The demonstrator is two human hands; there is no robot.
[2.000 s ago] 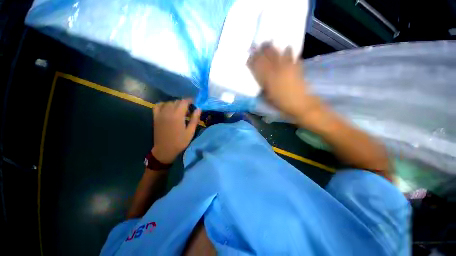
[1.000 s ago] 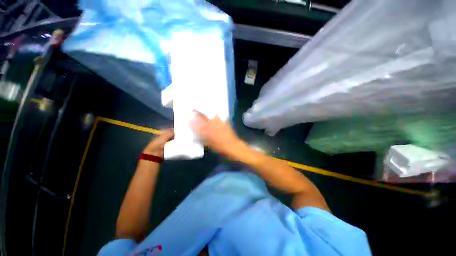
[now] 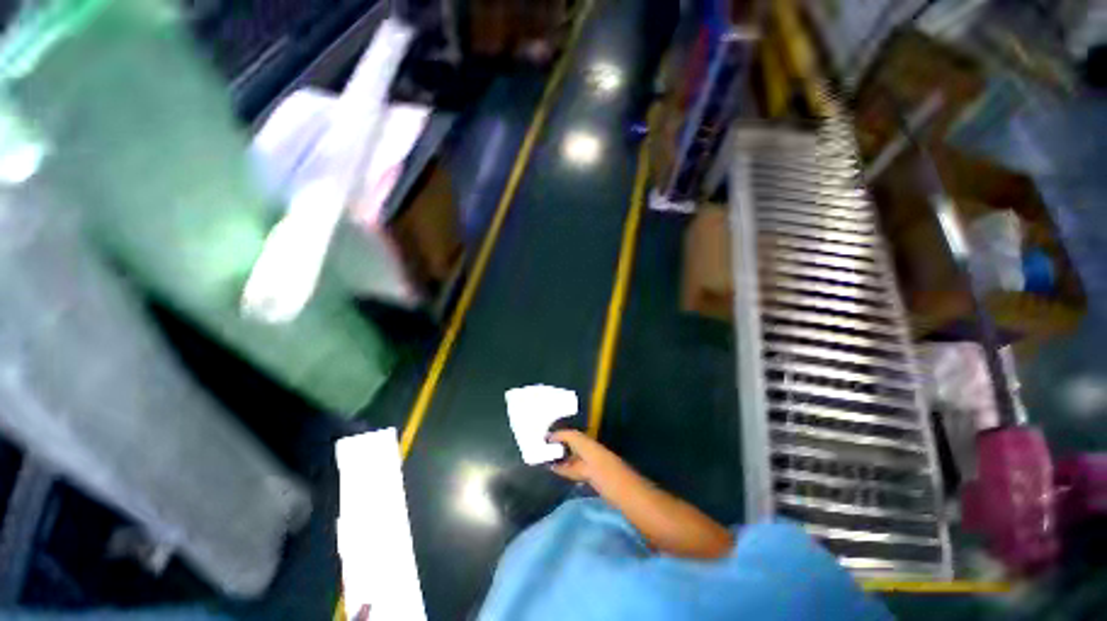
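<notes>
My right hand [image 3: 575, 456] grips the edge of a white foam piece [image 3: 535, 419] over the aisle floor; only its near end shows as a short block. My left hand [image 3: 362, 613] is almost wholly cut off by the bottom edge. Its fingertips lie on a long white foam strip [image 3: 379, 522], which is held at the lower left. Another long white foam bar [image 3: 322, 200] lies slanted across a pile by the green plastic bag [image 3: 182, 206]. A milky plastic bag [image 3: 134, 400] stands at the left. The picture is blurred.
A metal roller conveyor [image 3: 832, 340] runs along the right. A brown box [image 3: 708, 261] and printed cartons [image 3: 704, 109] stand beside it. Yellow lane lines [image 3: 498, 224] border the dark green floor. An open brown box [image 3: 1026, 243] and a magenta object [image 3: 1014, 497] are at the far right.
The view has swung from the blue bag to the aisle and roller conveyor. The foam has come away from the blue bag, and my hands are now apart, each with white foam.
</notes>
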